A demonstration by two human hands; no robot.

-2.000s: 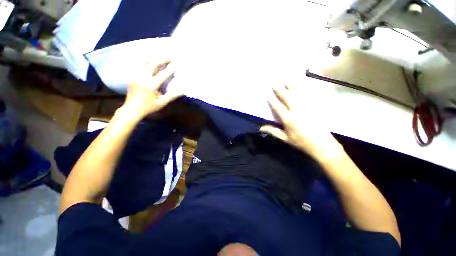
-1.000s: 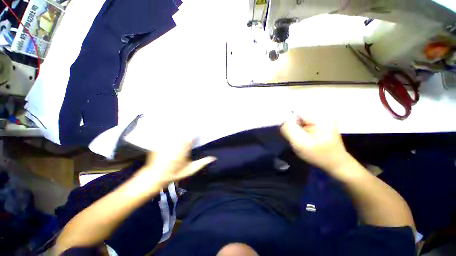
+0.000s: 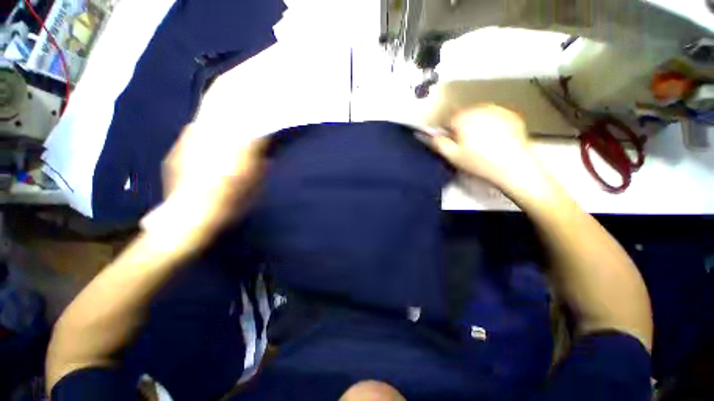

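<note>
A navy cloth panel (image 3: 356,211) hangs from the table edge over my lap, its top edge lying on the white table. My right hand (image 3: 489,145) pinches its upper right corner, just below the machine's needle area. My left hand (image 3: 211,180) is blurred at the panel's upper left; its fingers are at the cloth edge, but their grip is not clear. The presser foot area (image 3: 427,70) of the sewing machine (image 3: 501,19) stands beyond my right hand, with no cloth seen under it.
Navy cut pieces (image 3: 149,117) lie on white material at the left of the table (image 3: 673,184). Red-handled scissors (image 3: 611,153) lie at the right. A second machine (image 3: 19,106) and printed paper (image 3: 66,35) are far left. Navy cloth with white stripes (image 3: 254,325) is beside my lap.
The navy panel has come up from my lap and spread over the table edge. My right hand has moved up towards the machine; my left hand has moved left and up.
</note>
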